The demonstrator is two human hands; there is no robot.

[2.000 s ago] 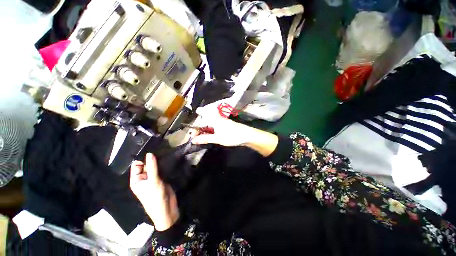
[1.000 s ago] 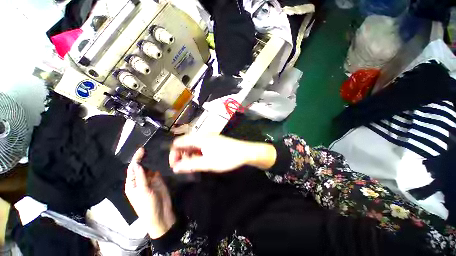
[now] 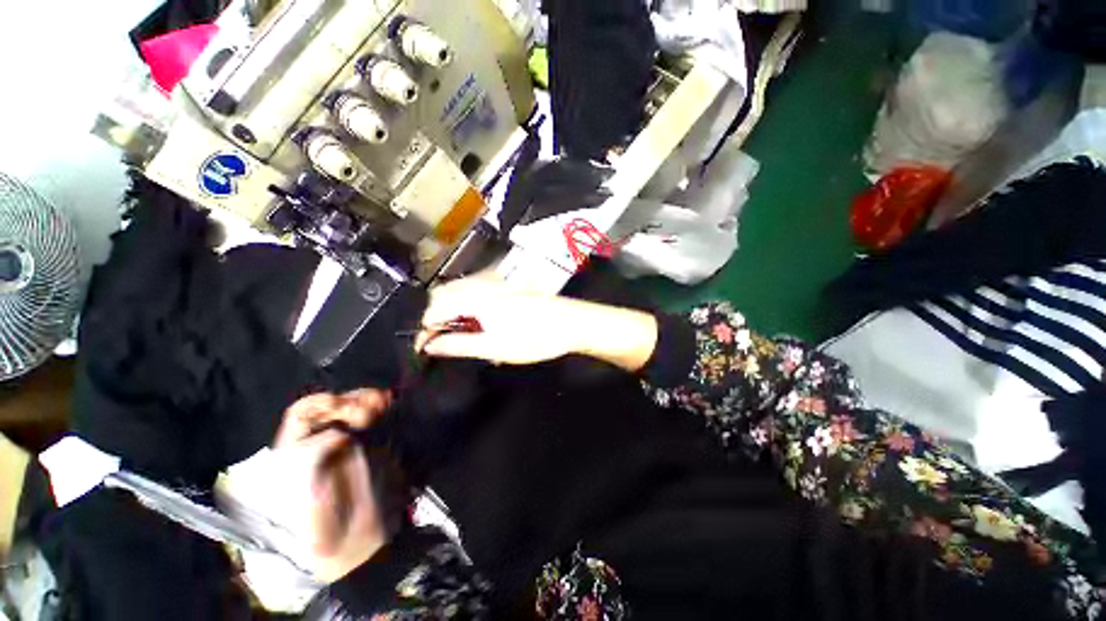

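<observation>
My right hand (image 3: 516, 325) is closed around small dark-red thread snips (image 3: 461, 325), just in front of the needle area of the cream overlock machine (image 3: 352, 109). My left hand (image 3: 321, 479) is blurred, lower left of the right hand, its fingers bent over black fabric; whether it grips any is unclear. Black fabric pieces (image 3: 182, 315) are heaped left of the machine. The dark needle area (image 3: 325, 221) and the shiny cloth plate (image 3: 352, 309) show above my left hand. Black cloth also lies under and between both hands, and its edges cannot be told apart.
A red thread loop (image 3: 587, 243) lies at the table edge, beside a crumpled white plastic bag (image 3: 697, 237). A round fan (image 3: 30, 273) stands at left. A pale strip bundle (image 3: 194, 507) lies at lower left. Striped garments (image 3: 1019, 322) are piled at right, past green floor.
My right hand has moved left, away from the machine's front edge, and the snips show again. My left hand has moved down and its fingers have curled. The view has shifted slightly.
</observation>
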